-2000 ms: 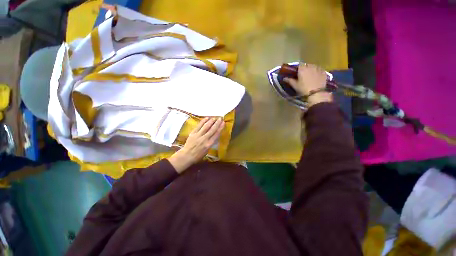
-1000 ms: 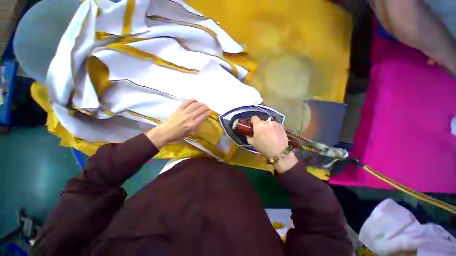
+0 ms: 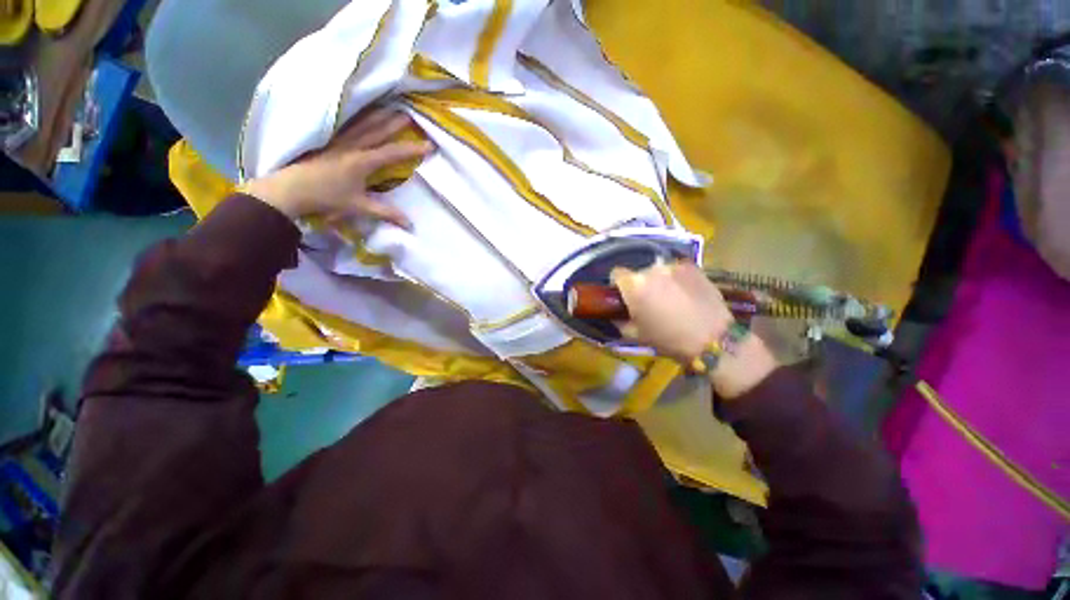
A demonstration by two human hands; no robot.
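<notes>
The garment piece [image 3: 469, 199] lies wrong side up, white with mustard-yellow strips, over the grey padded board [image 3: 205, 70]. Its yellow edge hangs at the front. My right hand [image 3: 675, 307] is closed round the red-brown handle of the steam iron [image 3: 593, 267]. The iron sits on the garment's right end, its tip pointing left. My left hand [image 3: 346, 174] lies spread on the garment's left part, near a yellow patch, fingers apart. The soleplate's underside is hidden.
The yellow table cover [image 3: 810, 129] extends behind and right. The steam hose [image 3: 810, 302] runs right over a dark iron rest, then a thin yellowish line [image 3: 997, 451] crosses the magenta cover [image 3: 980, 516]. Another person's head [image 3: 1044, 164] shows at the right edge.
My right hand brought the iron from the table's right side onto the garment. My left hand moved from the garment's near right edge to its left part. The view has turned.
</notes>
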